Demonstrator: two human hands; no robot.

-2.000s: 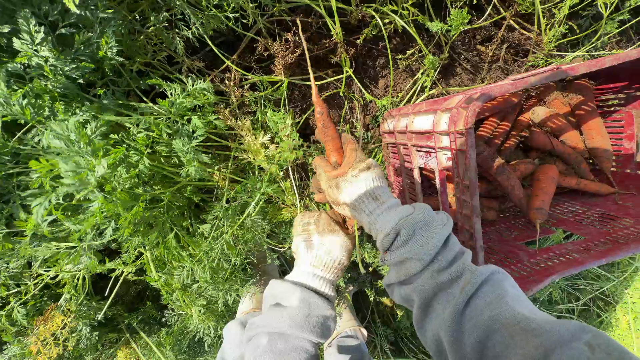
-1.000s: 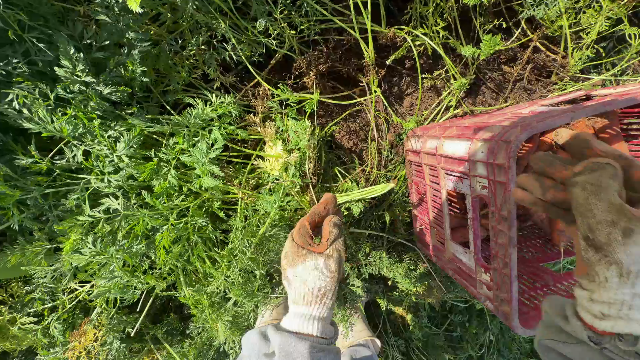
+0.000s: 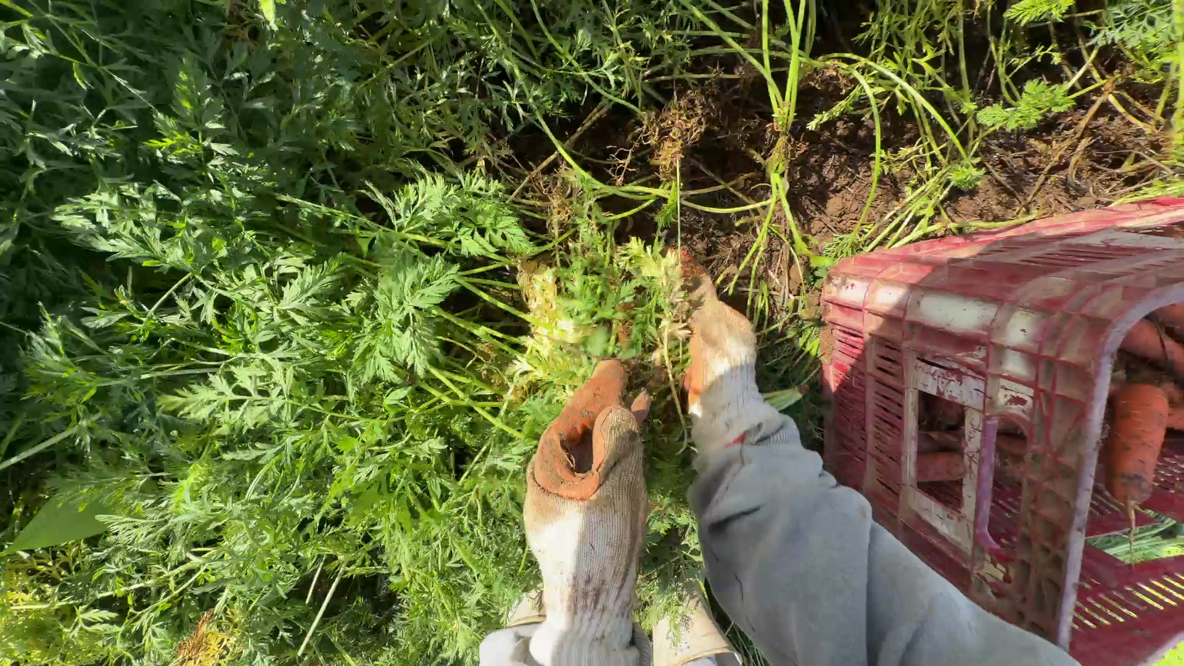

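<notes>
Both hands wear soiled white knit gloves with orange-brown palms. My left hand (image 3: pixel 592 462) is low in the middle, thumb and fingers curled close together at the edge of the carrot foliage (image 3: pixel 370 342); whether anything is between them cannot be told. Just up and to the right, my right hand (image 3: pixel 717 342) reaches among the carrot tops, its fingers partly hidden by leaves. Beyond its fingertips are thin stems and roots. Several orange carrots (image 3: pixel 1138 439) lie in the red plastic crate at the right.
The red plastic crate (image 3: pixel 1045 324) lies on its side, close to my right forearm. Dark soil (image 3: pixel 842 153) with bent green stems shows at the upper right. Dense foliage covers the left. Two shoes show below my left hand.
My right hand has moved left, out of the crate and into the foliage. Two seconds ago it held a carrot upright. The green stem piece at my left fingertips is no longer seen there.
</notes>
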